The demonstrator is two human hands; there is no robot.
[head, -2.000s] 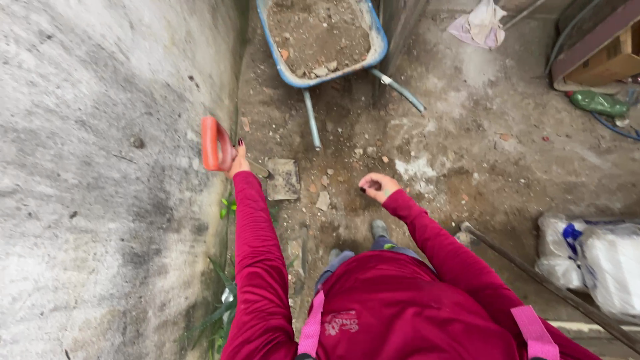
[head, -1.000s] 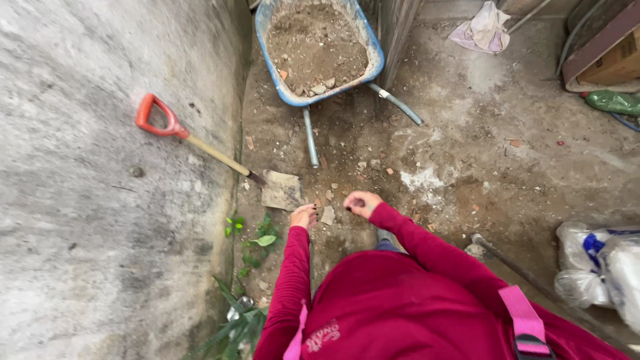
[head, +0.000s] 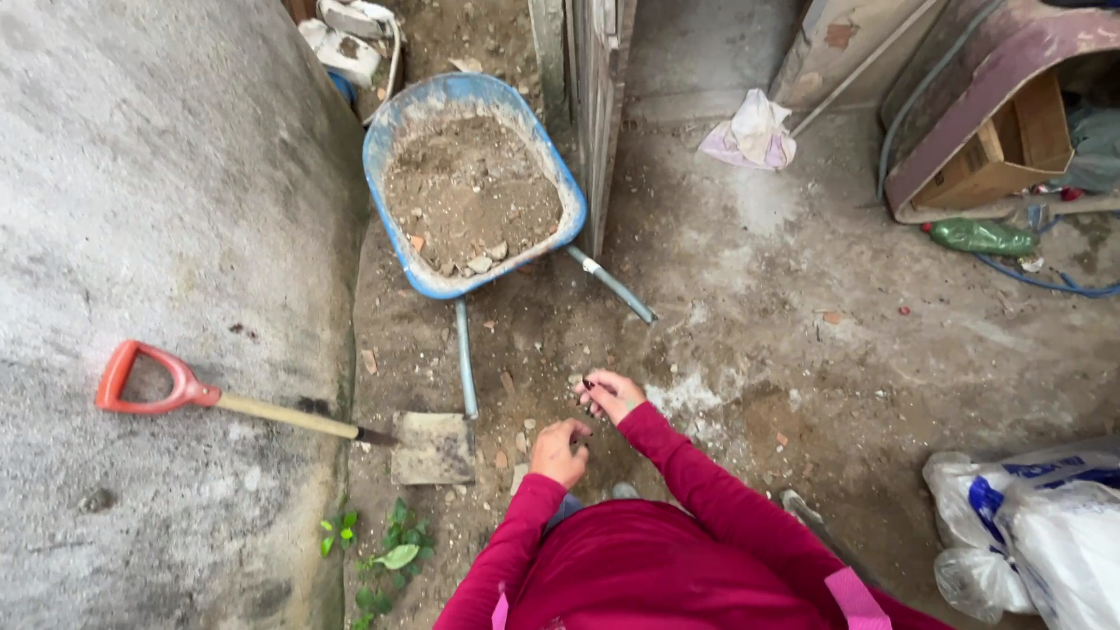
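Note:
A square-bladed shovel (head: 289, 415) with a red D-grip and wooden shaft leans on the wall at left, its metal blade on the dirt. Right of the blade is my left hand (head: 561, 452), fingers loosely curled, nothing seen in it. My right hand (head: 612, 395) is just above and to the right of it, fingers bent; whether something small is between them cannot be told. Beyond my hands stands a blue wheelbarrow (head: 570, 188) holding soil and rubble (head: 477, 192), its two metal handles pointing toward me.
A rough concrete wall (head: 175, 219) runs along the left, with green plants (head: 398, 556) at its foot. Wooden boards (head: 604, 114) stand beside the wheelbarrow. At right are a cloth (head: 754, 131), a green plastic bottle (head: 982, 237), a cardboard box (head: 997, 162) and filled plastic bags (head: 1063, 534).
Two seconds ago my left hand was at the shovel's red grip; it has let go and come back near my right hand. The shovel now leans on the wall.

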